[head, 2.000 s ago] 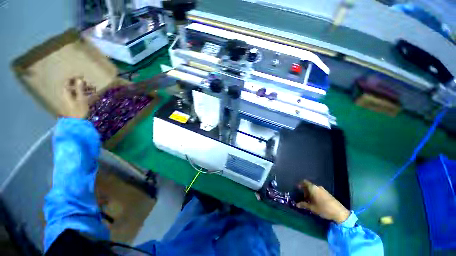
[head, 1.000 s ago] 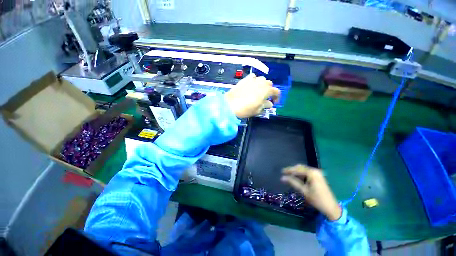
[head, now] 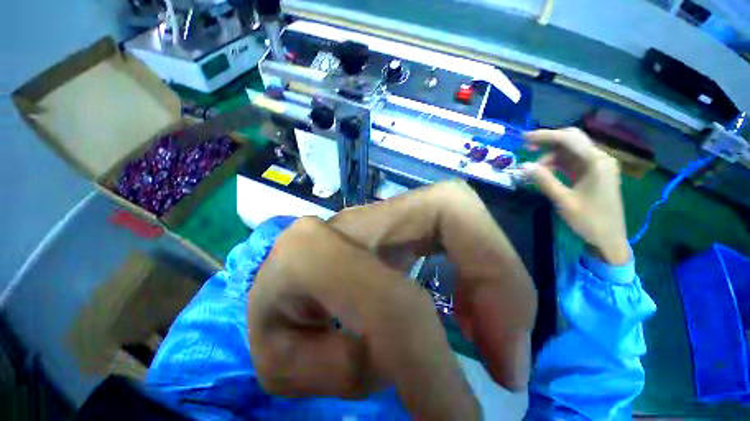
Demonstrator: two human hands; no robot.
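Two dark purple-red capacitors (head: 490, 156) sit near the right end of the pale feed rail (head: 411, 145). My right hand (head: 580, 185) is just beyond that rail end, thumb and forefinger apart with nothing visible between them. My left hand (head: 386, 304) is large and close to the camera. Its thumb and forefinger are spread, the other fingers curled, and I see nothing held in it. It hides much of the machine front and the black tray (head: 543, 255). Some components with silvery leads (head: 436, 288) show through the gap between its fingers.
An open cardboard carton (head: 103, 115) full of purple parts stands at the left. Black knobs and posts (head: 354, 156) rise above the rail. A blue cord (head: 670, 197) hangs at the right, above a blue bin (head: 715, 321). A green-topped shelf (head: 460, 33) runs behind the machine.
My left hand has left the rail and come back close to the camera. My right hand has moved up from the tray to the rail's right end.
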